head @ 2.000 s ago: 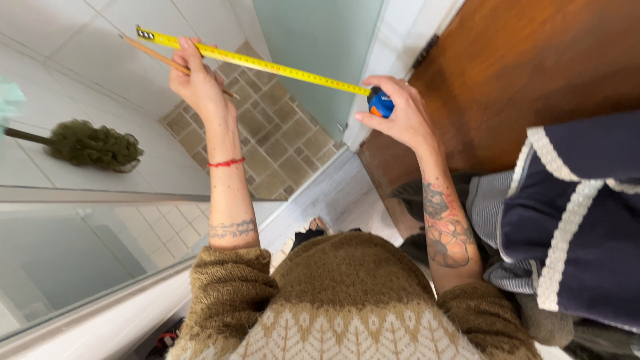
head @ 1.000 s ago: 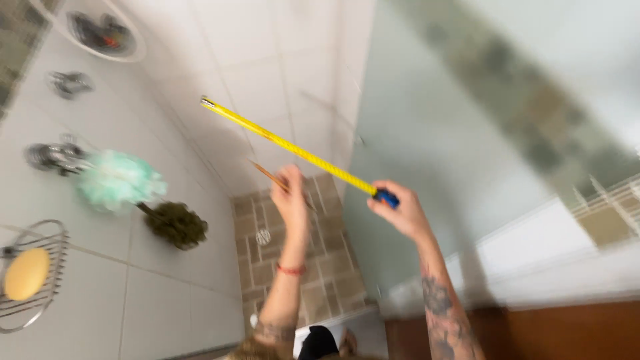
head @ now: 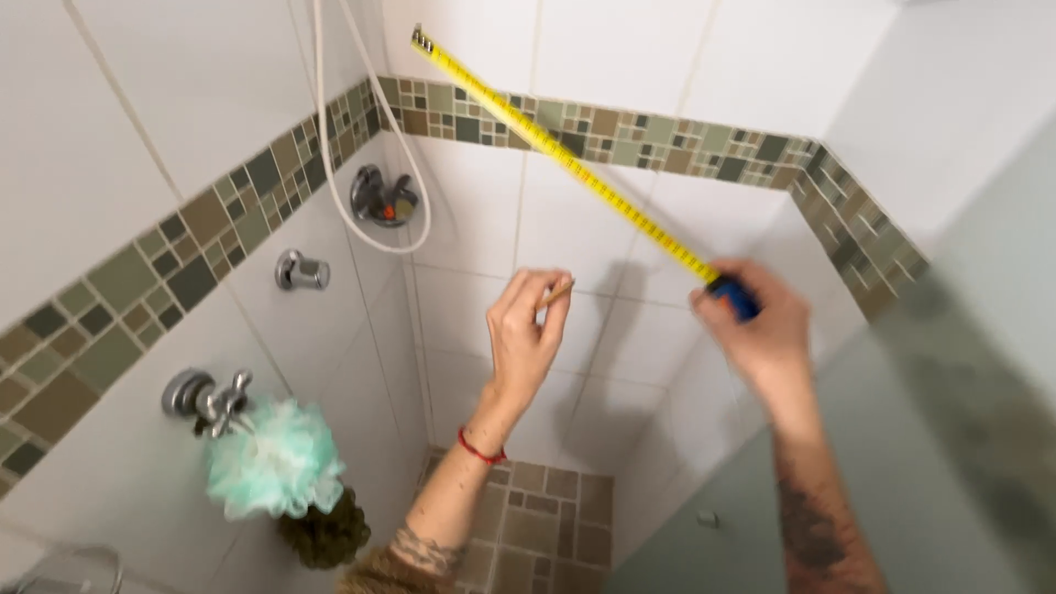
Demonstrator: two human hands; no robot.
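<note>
My right hand (head: 759, 326) is closed around the blue case of a tape measure (head: 733, 299). Its yellow blade (head: 577, 169) stretches out up and to the left, with the metal end hook free in front of the tiled back wall. My left hand (head: 528, 318), lower and left of the blade, pinches a thin wooden pencil (head: 557, 293); most of the pencil is hidden by the fingers. The left hand does not touch the blade.
A mint bath pouf (head: 276, 458) hangs at a chrome cross-handle tap (head: 210, 400), a dark green pouf (head: 326, 528) below. A chrome valve (head: 303, 271) and white shower hose (head: 326, 124) are on the left. A frosted glass panel (head: 825, 487) stands at right.
The view has swung from the doorway and floor up to the shower walls. My left hand, beside the blade's hook end two seconds ago, is now apart from it. The blade remains extended.
</note>
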